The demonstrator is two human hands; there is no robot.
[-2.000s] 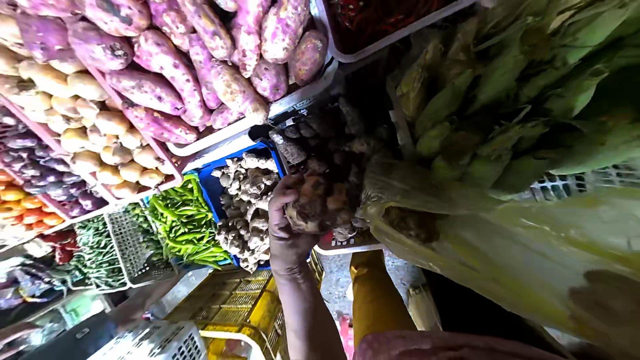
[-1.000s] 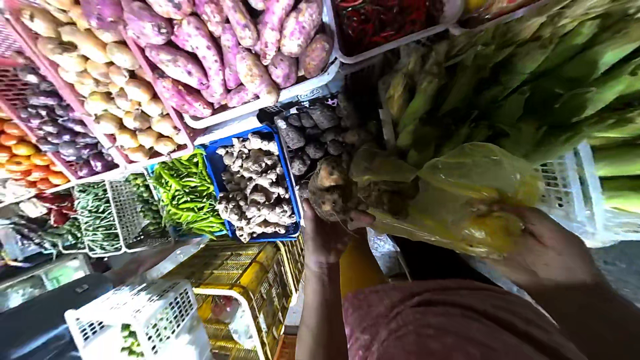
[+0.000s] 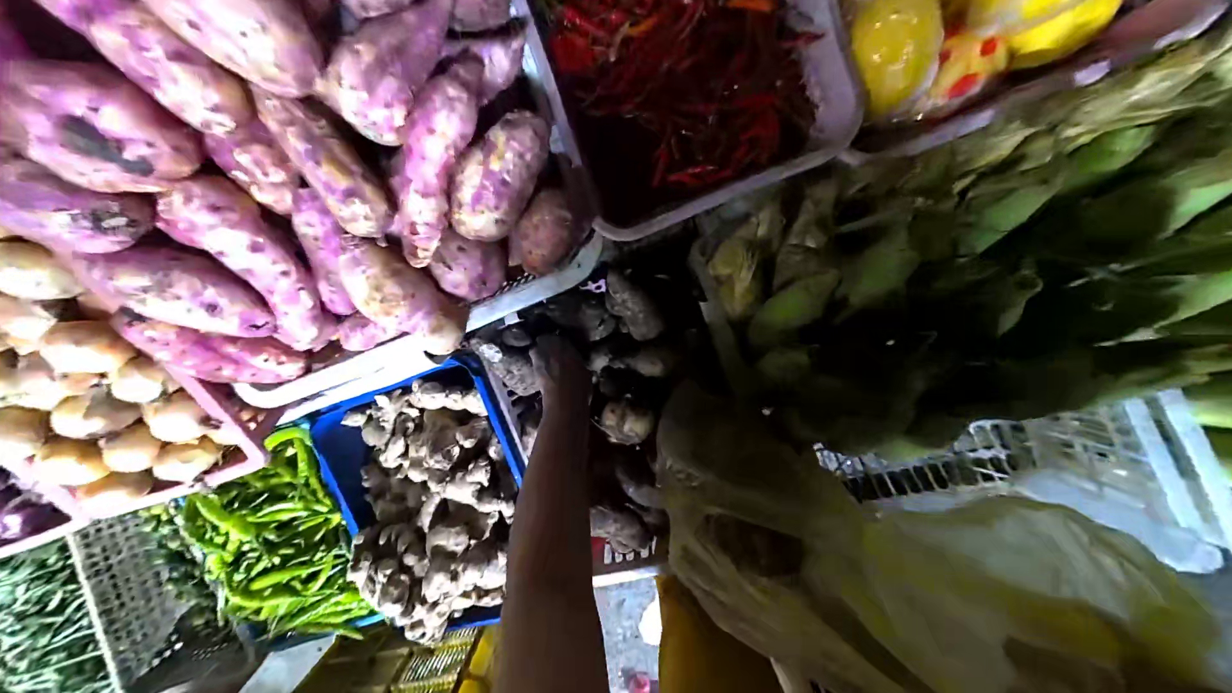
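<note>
My left hand (image 3: 558, 361) reaches into a crate of dark, rough-skinned root tubers (image 3: 630, 419), among the tubers at its far end. Its fingers are in shadow, so whether they grip a tuber is unclear. A translucent yellowish plastic bag (image 3: 895, 568) with brown lumps inside spreads across the lower right, its near side overlapping the crate's right edge. My right hand is not in view. Beside my left forearm lies a blue tray (image 3: 327, 472) of ginger roots (image 3: 433, 510).
Purple sweet potatoes (image 3: 231, 241) fill a white-rimmed tray at upper left, above onions (image 3: 96, 414) and green chillies (image 3: 279, 539). A tray of red chillies (image 3: 674, 96) stands at the top. Leafy corn ears (image 3: 962, 269) lie to the right, over a white plastic crate (image 3: 1145, 462).
My left hand has moved from the bag's mouth to the tubers at the crate's far end. My right hand, seen on the bag one second ago, is out of sight. The view is closer to the trays.
</note>
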